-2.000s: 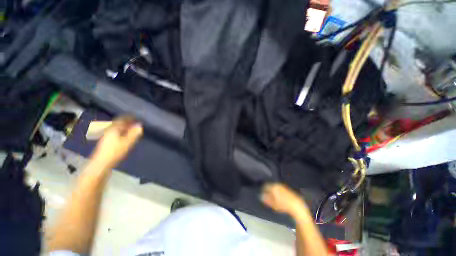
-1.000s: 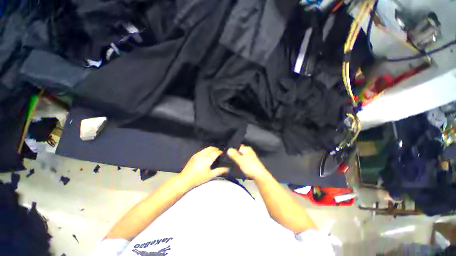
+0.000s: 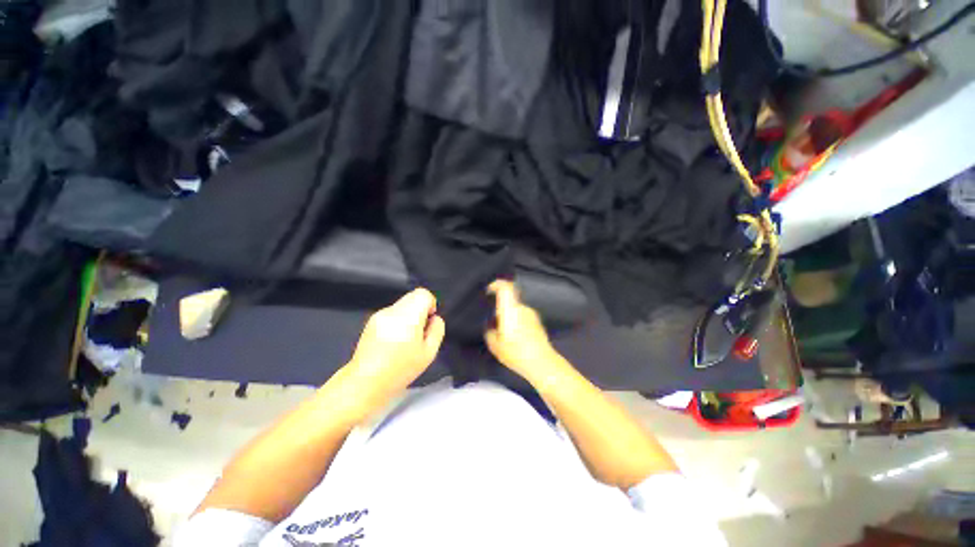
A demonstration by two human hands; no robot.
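A dark garment (image 3: 454, 262) lies over the padded pressing arm (image 3: 358, 259) and hangs to the near edge of the table pad. My left hand (image 3: 401, 340) is closed on the cloth's left side near the front edge. My right hand (image 3: 516, 329) is at the cloth's right side, slightly blurred, with thumb and fingers close together at the fabric. The steam iron (image 3: 727, 326) stands at the board's right end, touched by neither hand.
A cream block (image 3: 202, 313) lies on the left of the table pad (image 3: 267, 344). Tan steam hoses (image 3: 718, 112) hang at right. A red tray (image 3: 738, 409) sits under the right end. A crumpled dark garment pile (image 3: 631, 203) lies behind. A shiny strip (image 3: 616, 86) rests on it.
My hands came from wide apart to close together at the cloth by the front edge. My left hand has closed on it since one second ago. The garment now spreads over the pressing arm.
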